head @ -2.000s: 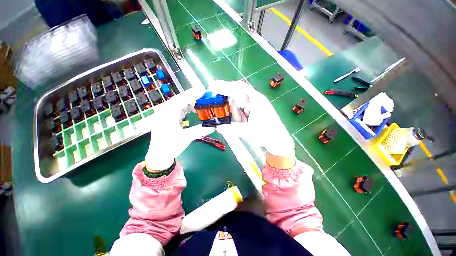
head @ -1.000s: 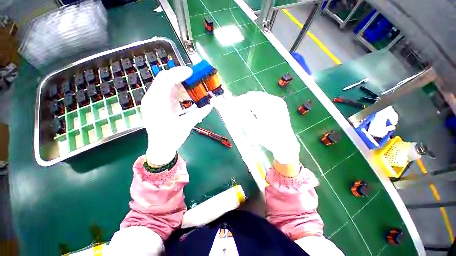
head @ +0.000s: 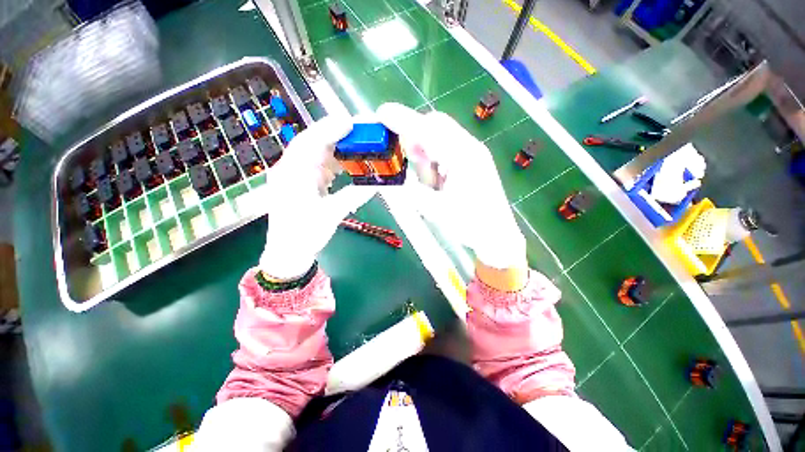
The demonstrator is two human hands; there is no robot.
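A coil component (head: 371, 154) with a blue top, copper-orange windings and a black base is held up in front of me, between my two white-gloved hands. My left hand (head: 309, 181) grips its left side. My right hand (head: 459, 181) is at its right side, fingers curled around it; the fingertips are partly blurred by glare. The metal-rimmed parts tray (head: 132, 290) lies to the left, its green divider partly filled with black-topped components and a few blue-topped ones at the right end.
Red-handled cutters (head: 375, 233) lie below my hands. A white roll (head: 375, 357) lies near my body. The green conveyor (head: 583, 305) on the right carries several components. Clear blister trays (head: 88, 75) stand behind the tray. A blue bin (head: 653, 199) and yellow basket (head: 702, 238) are across the belt.
One second ago my left hand alone held the component, tilted, with my right hand apart. Now my right hand is back at it and the component is level, blue top up.
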